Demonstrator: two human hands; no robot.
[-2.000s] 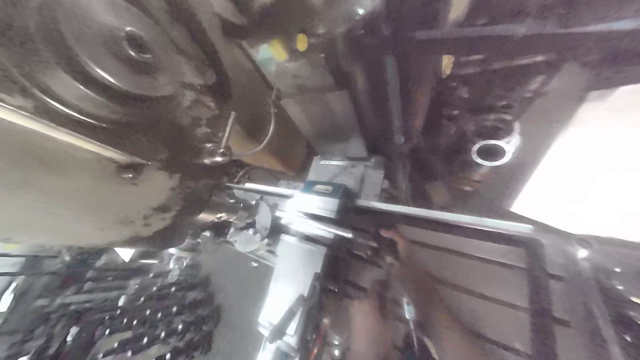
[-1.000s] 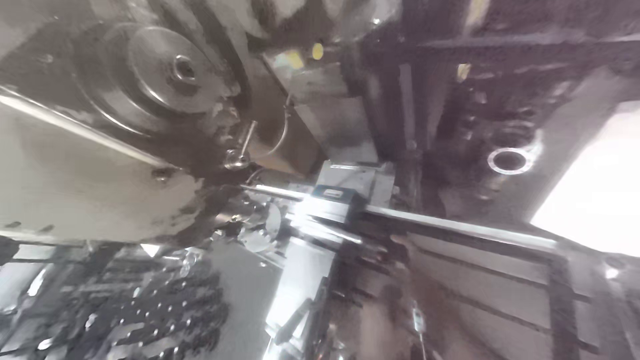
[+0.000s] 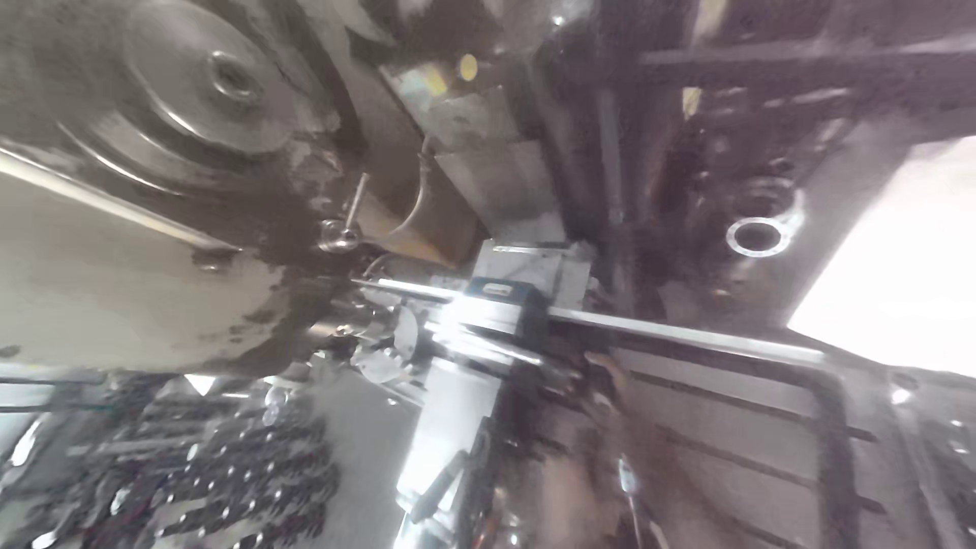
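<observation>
Blurred fingers, apparently of my right hand (image 3: 610, 385), are close to the lever-like metal parts beside a dark block on a machine. The forearm runs down and to the right. A blurred skin-coloured shape, possibly my left hand (image 3: 566, 488), is lower down, beside the dark side of a bright metal slide (image 3: 454, 419). What either hand touches or holds cannot be made out. A long metal rod (image 3: 686, 335) passes at the block with a blue-edged top (image 3: 499, 293). A thin tool-like item with a pale end (image 3: 627, 476) shows near the forearm.
A large round metal wheel or cover (image 3: 191, 84) and a pale machine housing (image 3: 130, 282) fill the left. A small lever with a round base (image 3: 339, 235) sticks out nearby. At right are a metal ring (image 3: 757, 237) and a dark slatted frame (image 3: 835, 457). Metal parts crowd the lower left.
</observation>
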